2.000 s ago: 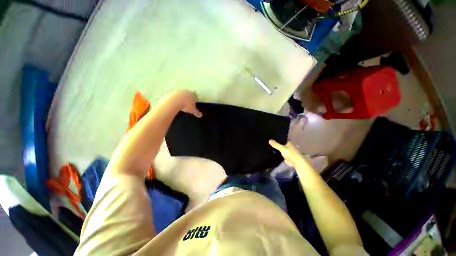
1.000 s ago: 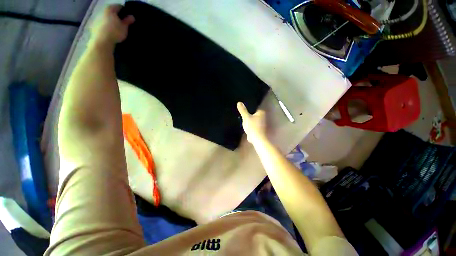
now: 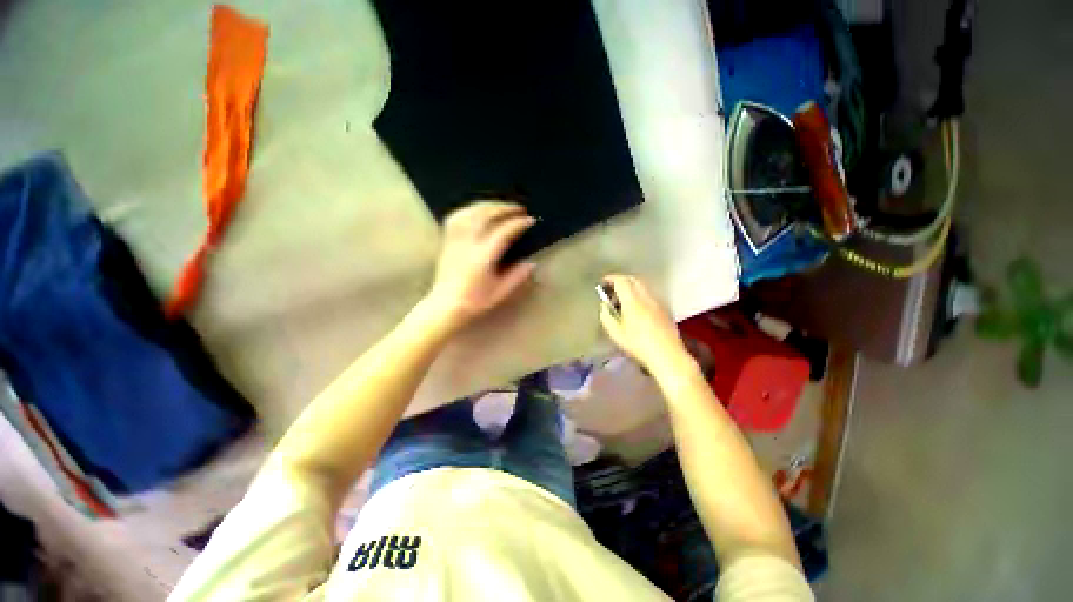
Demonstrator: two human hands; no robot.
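A black cut panel [image 3: 506, 106] lies flat on the pale cloth-covered table [image 3: 330, 329], cut off by the top edge of the picture. My left hand [image 3: 482, 259] is at its near corner, with black cloth between thumb and fingers. My right hand [image 3: 635, 320] is at the table's near edge, right of the panel and apart from it. It holds a small white-handled tool [image 3: 605, 293], mostly hidden by the fingers. The tool's tip cannot be made out.
An orange strip [image 3: 232, 129] lies on the table at left. A dark blue cloth pile [image 3: 106, 341] is at far left. A steam iron [image 3: 771, 176] stands on blue material at right, with its yellowish hose [image 3: 900, 268]. A red stool [image 3: 759, 376] is below the table's right corner.
The panel now lies farther from me. My left hand has come back from its far end to the near corner. My right hand has let go of it and taken the white-handled tool. The view has turned.
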